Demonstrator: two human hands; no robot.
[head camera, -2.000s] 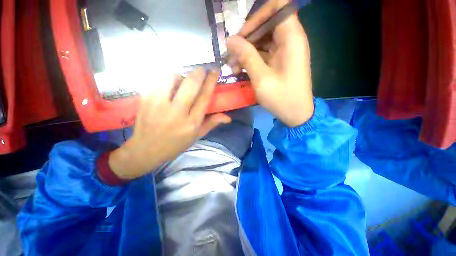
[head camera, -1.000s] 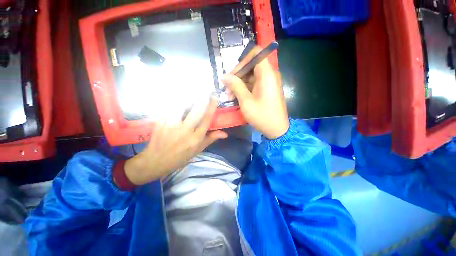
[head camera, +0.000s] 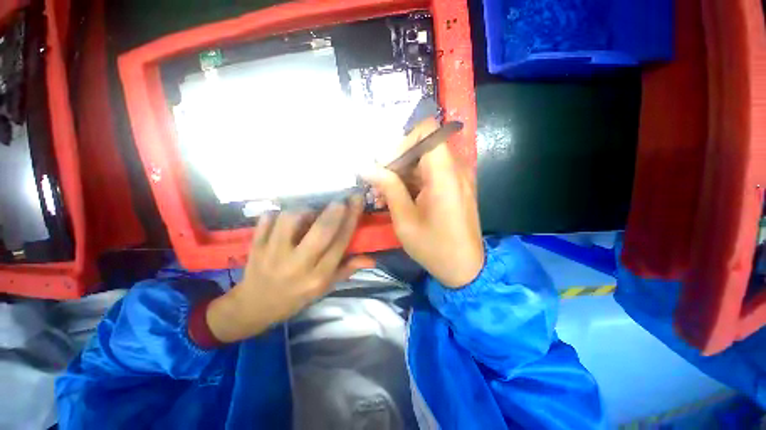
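An opened tablet sits in a red foam tray (head camera: 151, 168). Its battery (head camera: 269, 126) glares white, and the mainboard (head camera: 382, 84) lies to the right of it. My right hand (head camera: 432, 201) holds dark tweezers (head camera: 420, 149) like a pen, with its fingertips at the tablet's lower right; the tweezer tips are hidden in glare and fingers. My left hand (head camera: 290, 269) rests over the tray's front edge, fingers spread, fingertips on the tablet's lower edge beside the right hand's. Whether the left fingertips pinch a small part cannot be told.
A blue parts bin (head camera: 563, 63) stands at the back right on the dark green bench (head camera: 546, 159). Another red tray with a tablet (head camera: 63, 277) is at the left. More red trays (head camera: 697, 168) are at the right, above another person's blue sleeve (head camera: 655, 302).
The view has shifted, so the tray and both hands appear lower and more of the bin shows. Both hands remain at the tablet's lower right. Glare now covers the battery where a dark piece showed.
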